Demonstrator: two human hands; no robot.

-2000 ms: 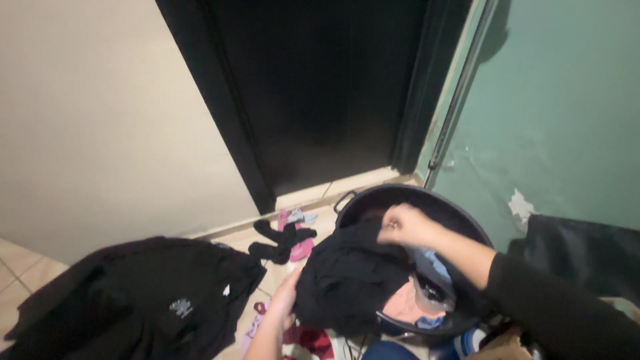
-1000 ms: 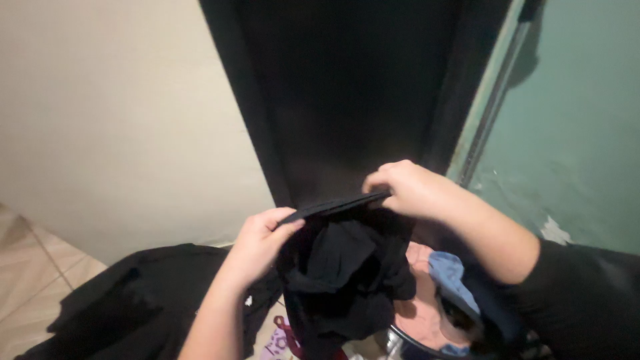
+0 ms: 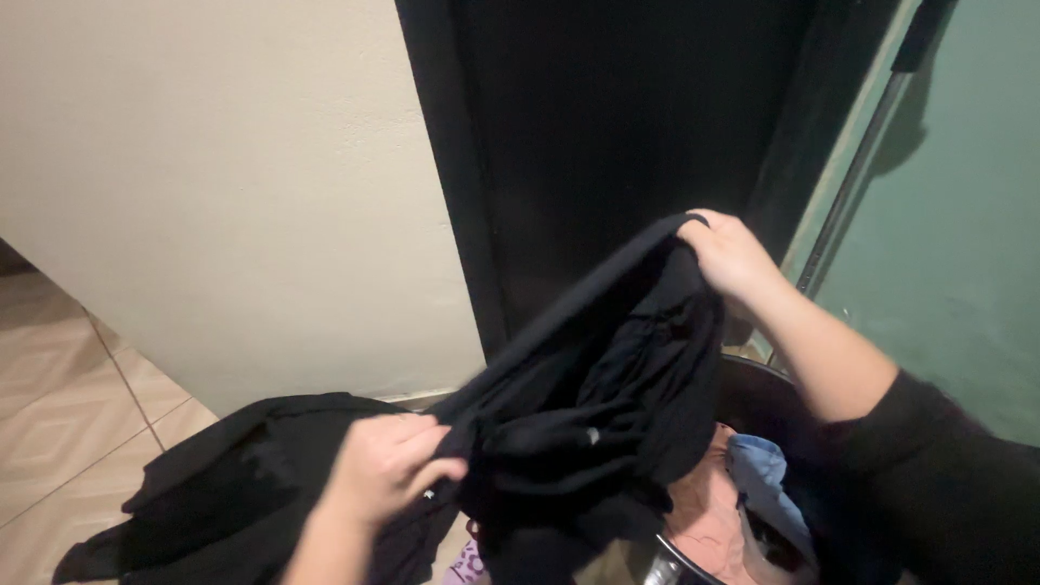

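A black garment [image 3: 585, 406] hangs stretched between my two hands, its edge slanting up to the right. My left hand [image 3: 394, 467] grips the lower left end of that edge. My right hand [image 3: 727, 252] grips the upper right end, in front of the dark door. Below my right forearm is a dark round tub [image 3: 756, 374] with a pink cloth [image 3: 707, 520] and a light blue cloth [image 3: 764, 471] inside. Another black garment [image 3: 268, 479] lies spread on the floor, left of and partly behind my left hand. The held garment hides part of the tub.
A black door [image 3: 634, 122] stands ahead, between a cream wall [image 3: 244, 187] and a green wall [image 3: 967, 227]. A metal pole with a dark handle [image 3: 853, 171] leans by the green wall. Purple patterned fabric [image 3: 465, 565] lies low on the tiled floor [image 3: 65, 422].
The black garment, over the tub's edge two seconds ago, is now raised and stretched between both hands. Since one second ago my hands have moved farther apart, the right one higher than the left.
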